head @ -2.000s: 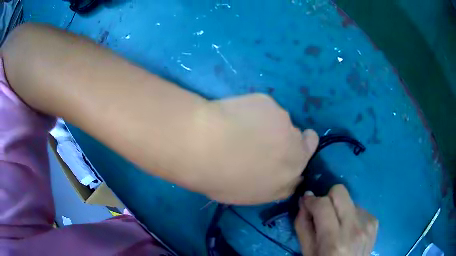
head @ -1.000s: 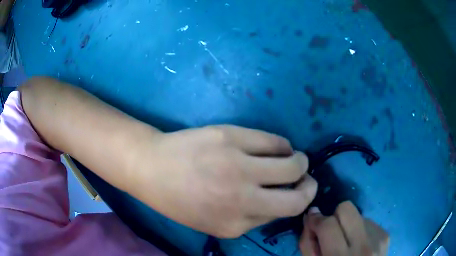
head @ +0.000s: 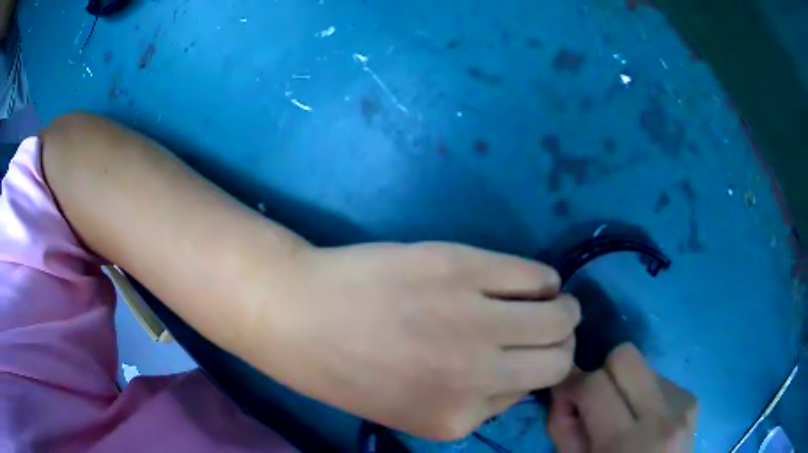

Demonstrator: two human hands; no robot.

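Note:
My left hand (head: 443, 336) reaches in from the left, low in the picture, with fingers curled shut on a glossy black curved frame (head: 611, 246). One C-shaped arm of it, with a hooked end, sticks out above and right of my fingertips. My right hand (head: 625, 407) is at the bottom right, fingers curled and pinched at the frame's lower part, touching my left fingertips. The pinched spot is mostly hidden. Another black piece (head: 372, 438) and a thin dark wire (head: 487, 442) show below my left hand.
The worn blue-green bench (head: 399, 159) has scratches and dark spots. A black item (head: 106, 7) lies at the top left. A pale rod (head: 769, 409) is at the lower right. A cardboard edge (head: 137, 305) shows below the bench. A dark green belt (head: 753, 80) runs at right.
My left hand has come down over the frame and hides more of it; its fingertips now meet my right fingers. My right hand has shifted slightly right. The view has tilted a little.

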